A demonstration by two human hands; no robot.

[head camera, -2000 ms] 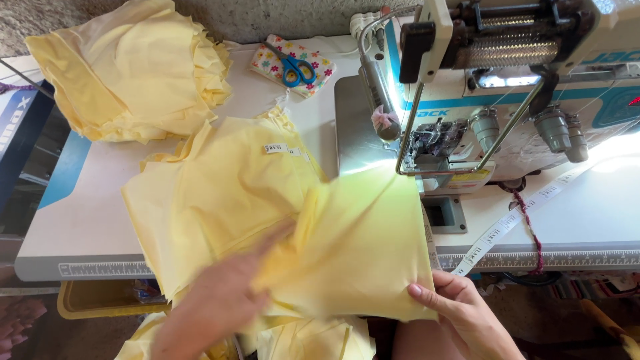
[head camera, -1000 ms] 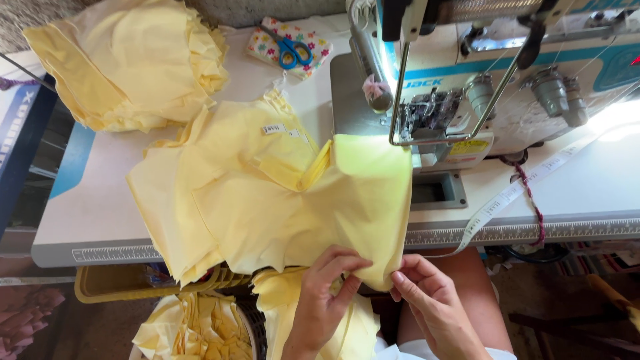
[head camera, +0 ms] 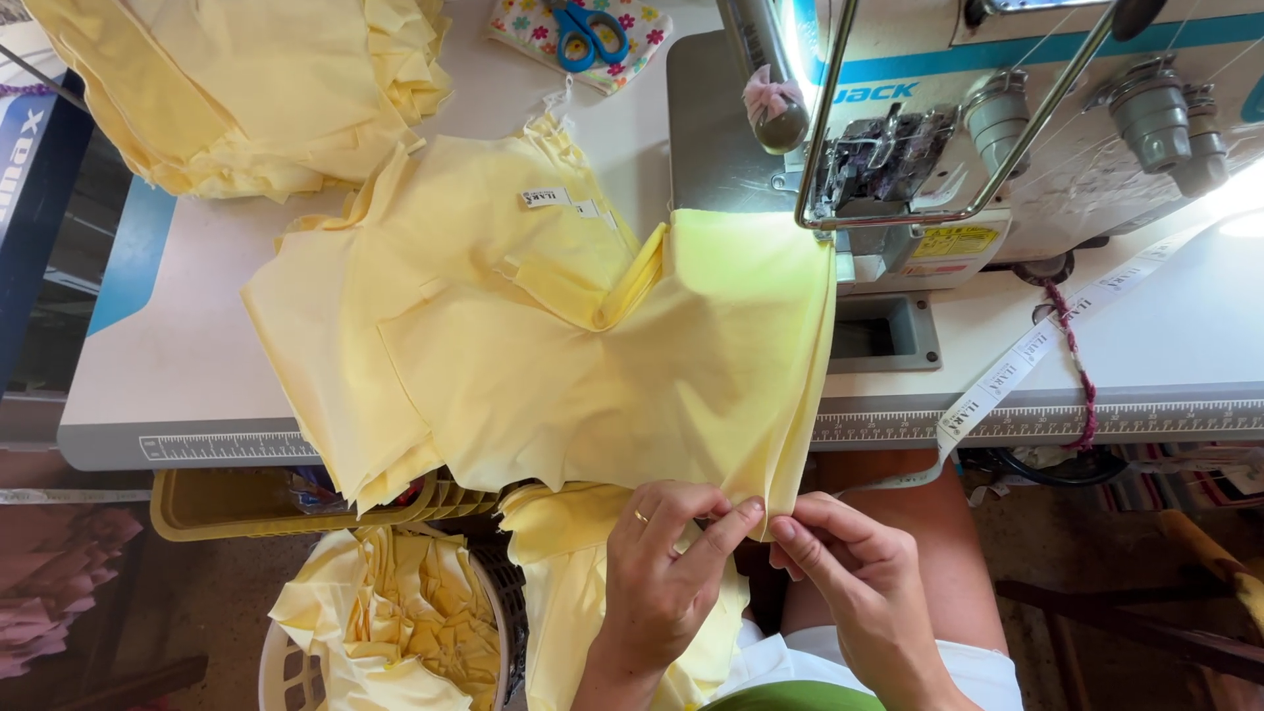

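A yellow fabric piece [head camera: 711, 346] lies over the front of the sewing table, its upper right edge by the presser area of an industrial sewing machine [head camera: 889, 148]. At its lower corner, past the table edge, my left hand [head camera: 676, 563] pinches the fabric layers between thumb and fingers. My right hand [head camera: 854, 563] grips the same corner from the right, its fingertips close to the left ones. More yellow pieces [head camera: 346, 365] lie layered to the left, with small printed labels [head camera: 548, 197] on them. How the fabric sits under the presser foot is hidden.
A yellow fabric stack [head camera: 267, 89] lies at the back left, beside blue-handled scissors [head camera: 591, 38] on a flowered cloth [head camera: 513, 22]. A label tape [head camera: 997, 380] crosses the table's right side. Below are a yellow plastic tray [head camera: 183, 504] and a basket [head camera: 281, 667] holding yellow fabric.
My left hand has moved right from over the fabric to its lower right corner, where both hands now pinch it. The fabric's right part has been drawn straighter along the machine side.
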